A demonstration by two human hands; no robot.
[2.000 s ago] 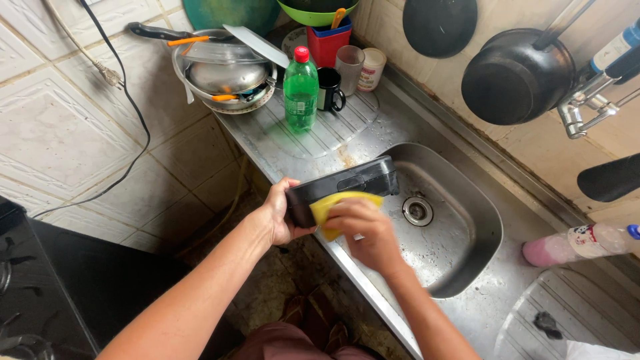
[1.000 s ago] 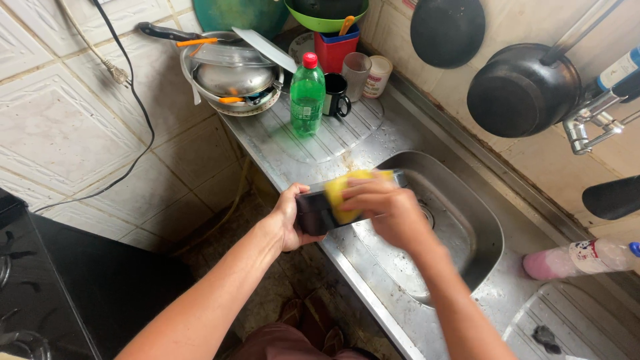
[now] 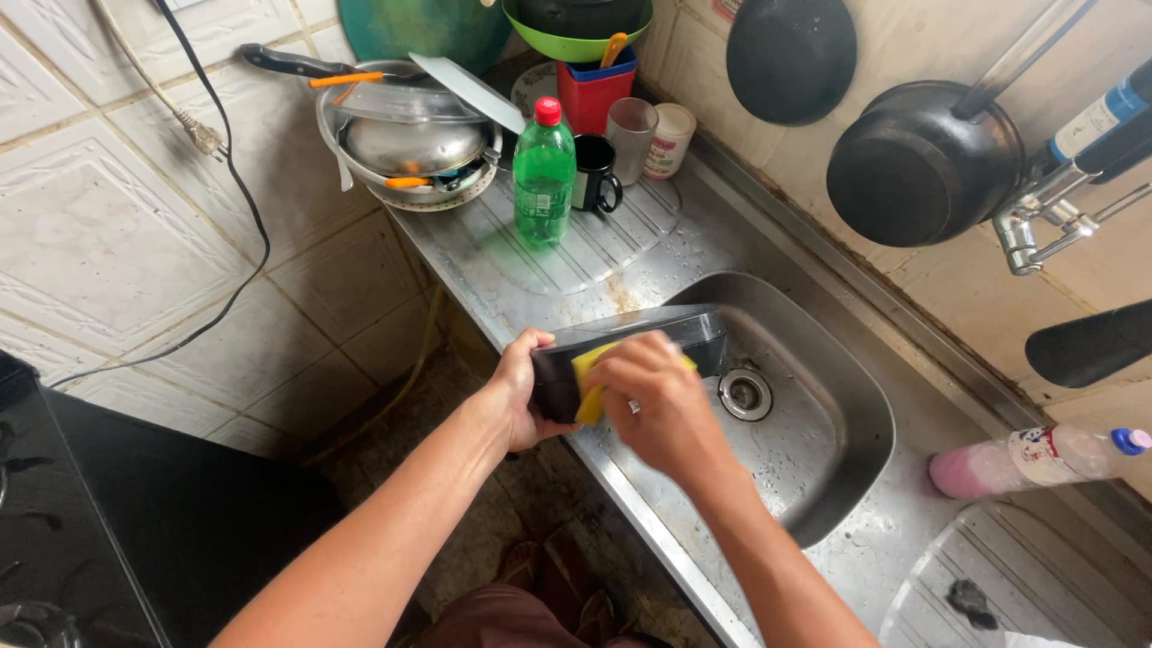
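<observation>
My left hand [image 3: 524, 393] grips one end of a black plastic container [image 3: 706, 335], thumb on its upper edge and fingers beneath. The container is tilted on its side over the near rim of the stainless steel sink [image 3: 792, 450]. In my right hand [image 3: 650, 387] is a yellow sponge [image 3: 589, 405], pressed to the container's dark face and partly hidden by my fingers. The far end of the container reaches over the basin, up and left of the drain [image 3: 745, 394].
A green bottle [image 3: 543, 184], a black mug [image 3: 595, 171], a glass [image 3: 632, 135] and a metal bowl of dishes [image 3: 409, 144] stand on the left drainboard. A bottle of pink liquid [image 3: 1035, 461] is at right. Pans hang above, near the faucet [image 3: 1035, 220].
My right hand has moved the sponge about on the container's side, now nearer my left hand than one second ago. The container has turned a little; my left hand has kept its hold.
</observation>
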